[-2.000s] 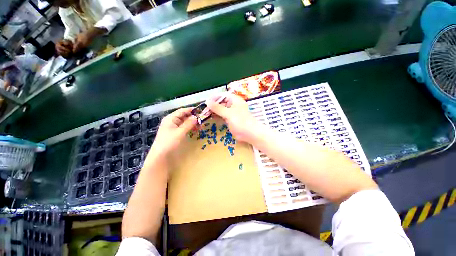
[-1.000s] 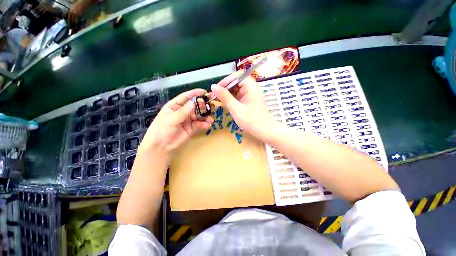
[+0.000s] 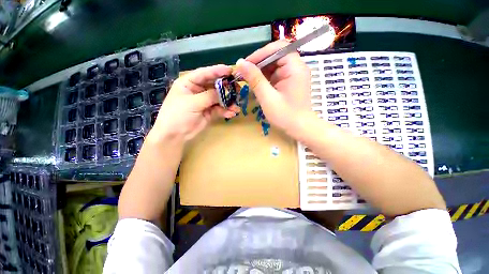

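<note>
My left hand (image 3: 187, 104) holds a black watch case (image 3: 226, 91) between thumb and fingers, tilted, above the top of the tan work board (image 3: 238, 171). My right hand (image 3: 284, 88) is shut on silver tweezers (image 3: 292, 46), whose tips are at the upper edge of the case. Whether the tips hold a part cannot be told. Small blue pieces (image 3: 263, 122) lie loose on the board just below the hands. The white parts tray (image 3: 366, 128) with columns of dark parts lies right of the board, partly under my right forearm.
A clear blister tray (image 3: 110, 109) with black frames lies left of the board, with another tray (image 3: 33, 214) lower left. A phone (image 3: 316, 35) stands behind the hands by the pale rail. A box holds yellow-green cloth (image 3: 92, 235). A turquoise fan (image 3: 10, 101) is at the left edge.
The view has tilted down and come closer. The watch case has turned more edge-on in my left hand. The tweezers stay in my right hand at the case.
</note>
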